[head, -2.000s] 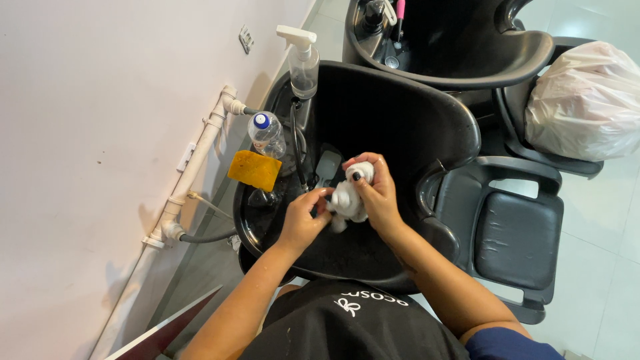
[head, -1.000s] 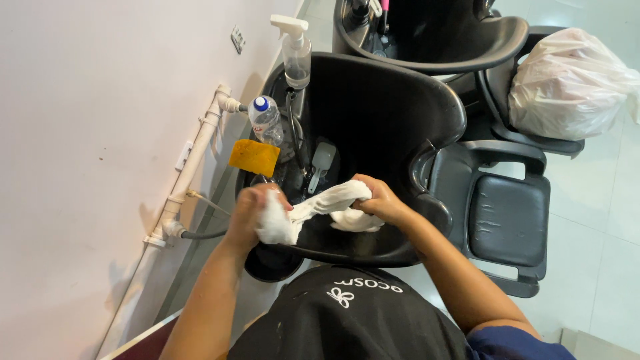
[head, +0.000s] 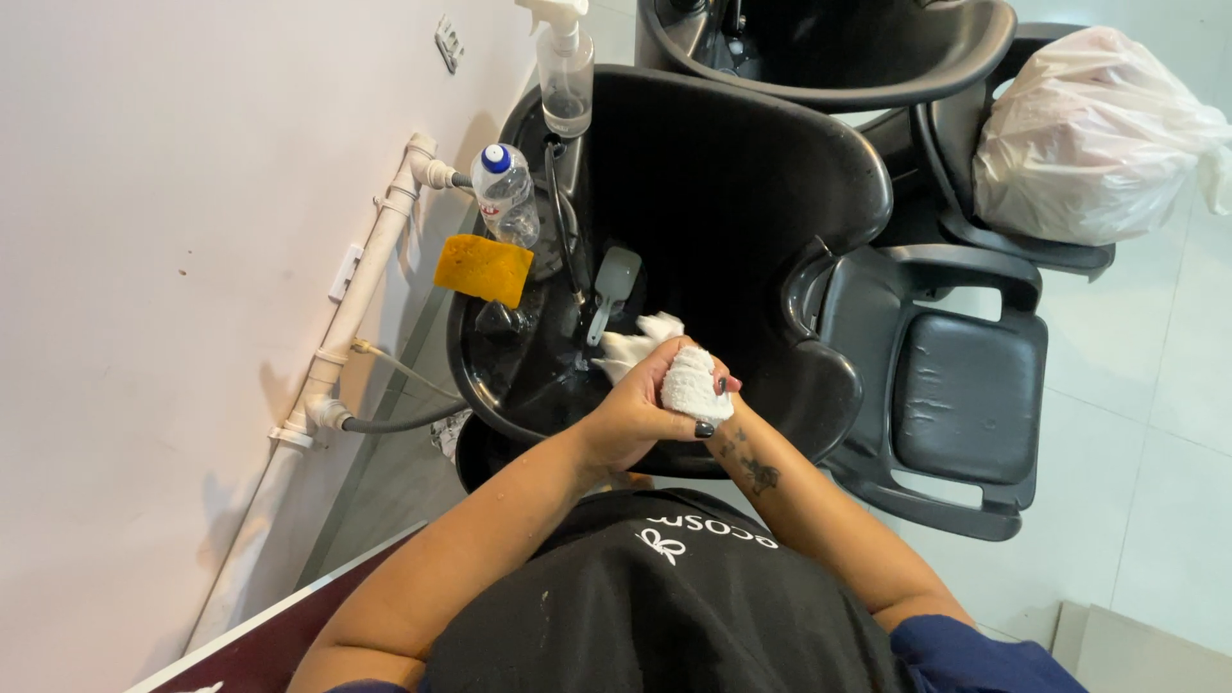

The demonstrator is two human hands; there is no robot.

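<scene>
My left hand [head: 640, 404] is closed around a bunched white towel [head: 695, 387] over the near part of a black shampoo basin [head: 712, 183]. Crossing behind it, my right hand [head: 724, 380] is mostly hidden; its fingertips show at the towel's right side, and its exact hold cannot be seen. A loose part of the towel hangs out beyond my left hand. Inside the basin, just past the towel, lies a grey paddle-shaped brush or scoop [head: 614, 289].
On the basin's left ledge are a clear pump bottle [head: 566, 82], a plastic bottle with a blue cap [head: 507, 197], a yellow sponge cloth [head: 483, 270] and a hose [head: 563, 221]. A salon chair [head: 970, 395] and a stuffed white bag [head: 1083, 140] are at right. Wall pipes [head: 371, 260] run along the left.
One second ago my hands were apart with the towel stretched between them. Now they are together, crossed at the wrists, with the towel bunched up.
</scene>
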